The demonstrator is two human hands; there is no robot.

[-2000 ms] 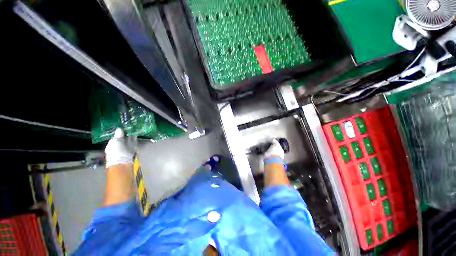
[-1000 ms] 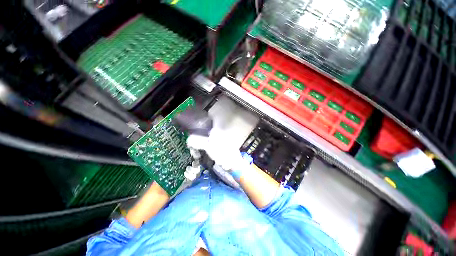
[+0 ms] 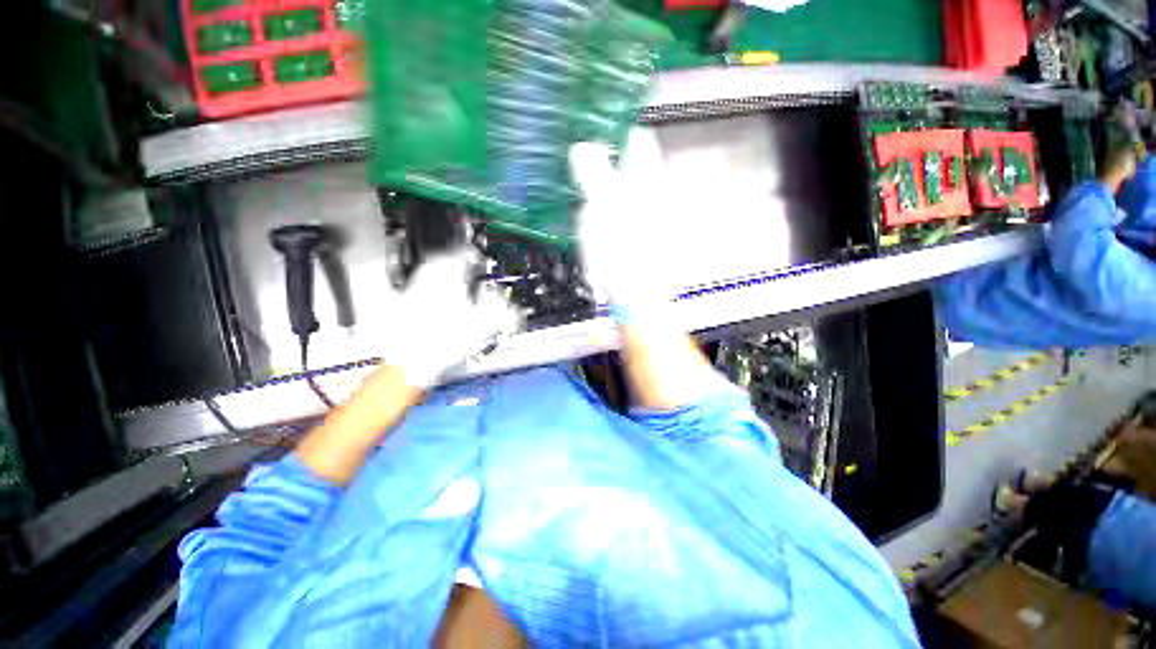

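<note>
A large green circuit board (image 3: 488, 108), blurred by motion, is raised and tilted over the line at top centre. My right hand (image 3: 615, 222), white-gloved and overexposed, is at its lower right edge and grips it. My left hand (image 3: 444, 317), also white-gloved and blurred, is low over the black carrier fixture (image 3: 539, 285); its fingers cannot be made out. The fixture lies on the conveyor, partly hidden by both hands and the board. A black barcode scanner (image 3: 299, 273) lies on the conveyor left of my left hand.
The conveyor's metal rail (image 3: 786, 298) runs in front of me. A red compartment tray (image 3: 273, 57) is at upper left. Fixtures with red sheets (image 3: 923, 178) are further right, beside another person's blue sleeve (image 3: 1090, 260). A black tote (image 3: 887, 418) with fixtures stands below the rail.
The view has turned right along the line. The board, earlier low on my left side, is now raised over the conveyor in my right hand. The scanner now lies on the conveyor.
</note>
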